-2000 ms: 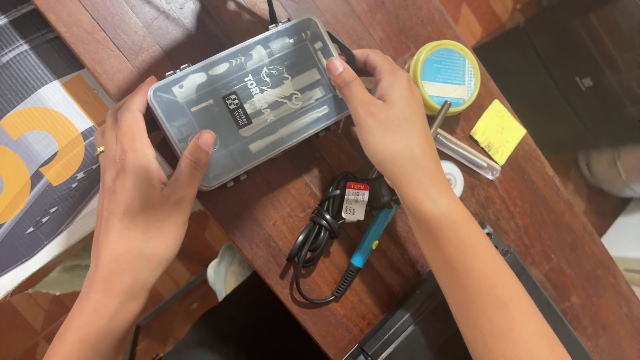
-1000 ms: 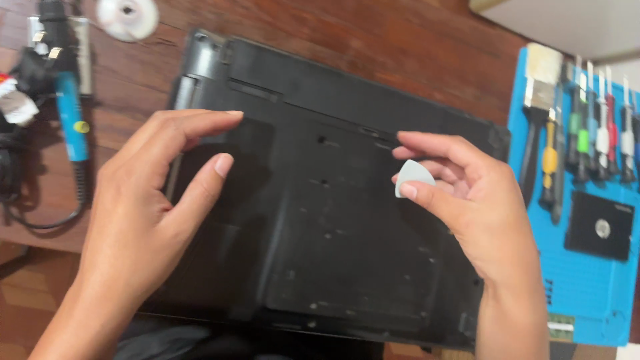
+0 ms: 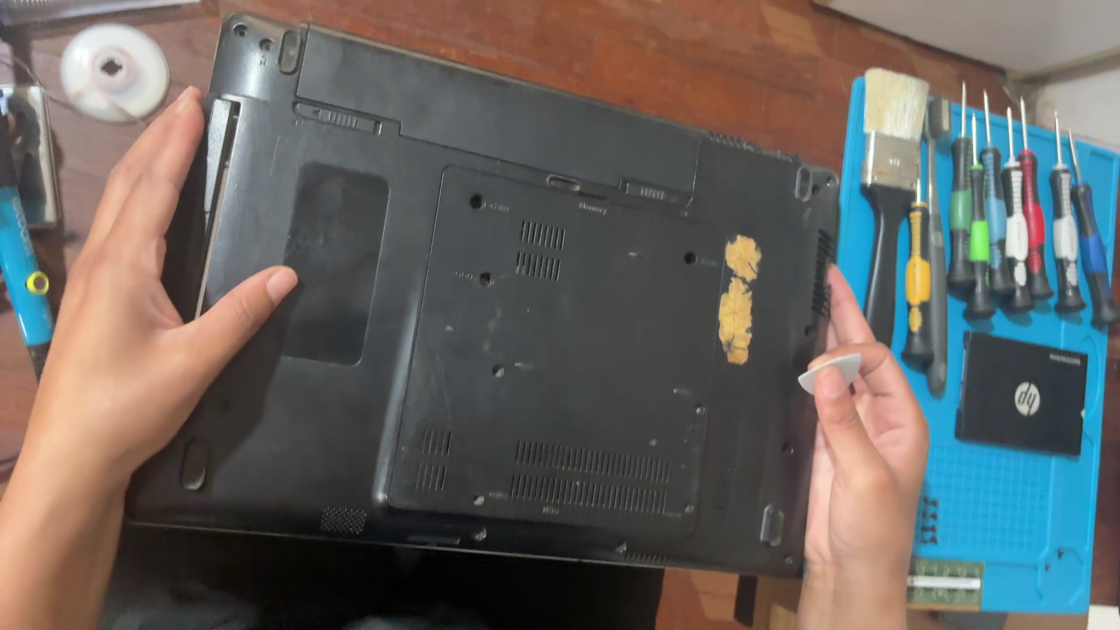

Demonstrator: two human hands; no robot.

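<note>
A black laptop [image 3: 560, 332] lies upside down, its bottom cover with vents and screw holes facing up. My left hand [image 3: 149, 297] grips its left side, thumb on the cover and fingers along the edge by a slightly raised drive bay part [image 3: 220, 166]. My right hand [image 3: 866, 437] is at the laptop's right edge, with a pale plastic opening pick [image 3: 829, 374] pinched between thumb and forefinger and other fingers against the edge. Worn yellow tape residue [image 3: 736, 324] marks the cover near that side.
On the right a blue silicone mat [image 3: 989, 490] carries a brush [image 3: 891, 157], several small screwdrivers [image 3: 1017, 219], an HP solid-state drive [image 3: 1022, 394], small screws [image 3: 929, 521] and a memory module [image 3: 945, 584]. A white spool [image 3: 114, 72] and a blue soldering iron [image 3: 22, 271] lie on the left.
The clear case handled two seconds ago is out of view, and the view has shifted to the laptop. Both hands, above the laptop a second ago, are now at its sides; the pick stays in my right hand.
</note>
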